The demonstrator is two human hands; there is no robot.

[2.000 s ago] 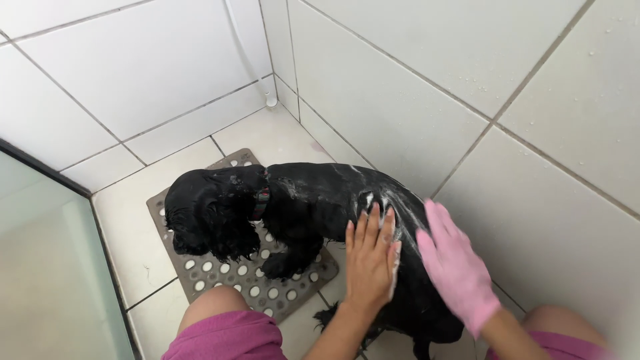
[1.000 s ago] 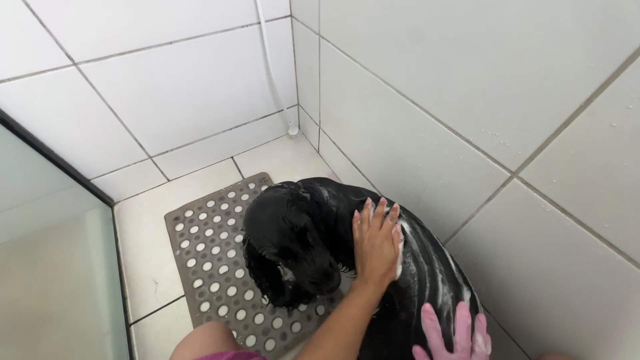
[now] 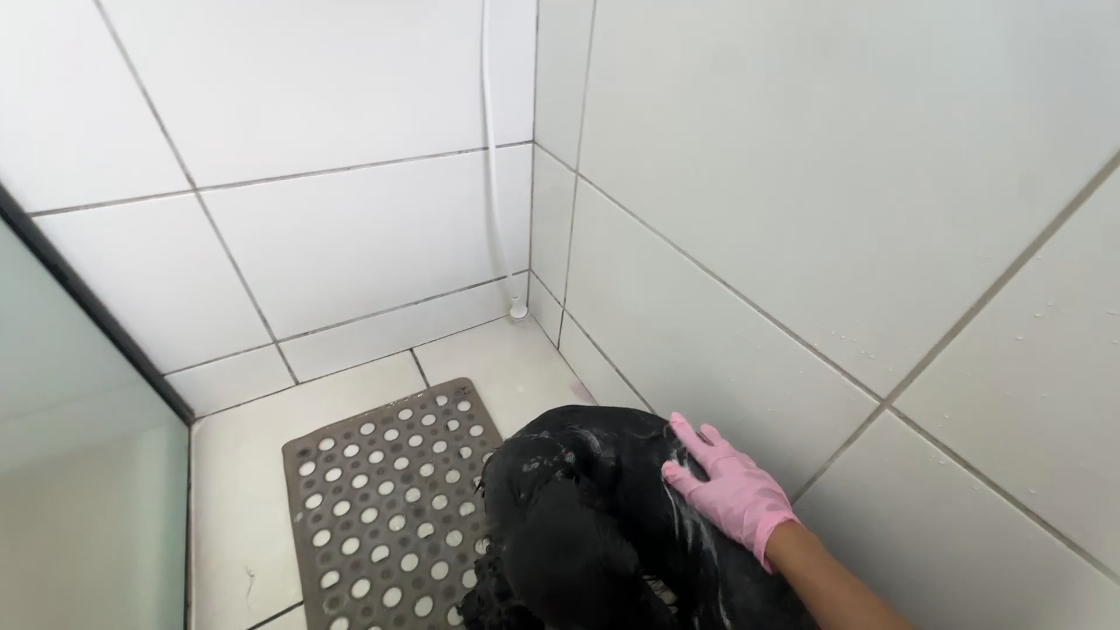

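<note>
A wet black dog [image 3: 569,534] with white lather streaks on its coat fills the bottom middle of the head view, its head turned and lowered. My right hand [image 3: 731,490], in a pink glove, rests with fingers apart on the dog's lathered back, near the right-hand wall. It grips nothing. My left hand is out of the frame. Beside the dog, to the left, lies a grey rubber shower mat [image 3: 389,525] with round holes.
White tiled walls [image 3: 367,236] meet in a corner behind the dog. A thin white hose [image 3: 492,175] runs down to a fitting [image 3: 518,308] at the floor. A dark-framed glass panel [image 3: 79,437] stands at the left, beside the tiled floor [image 3: 236,525].
My bare left hand, on the dog's back in both earlier frames, has gone from view. The gloved right hand now touches the back farther up. The dog's head has turned round from the left.
</note>
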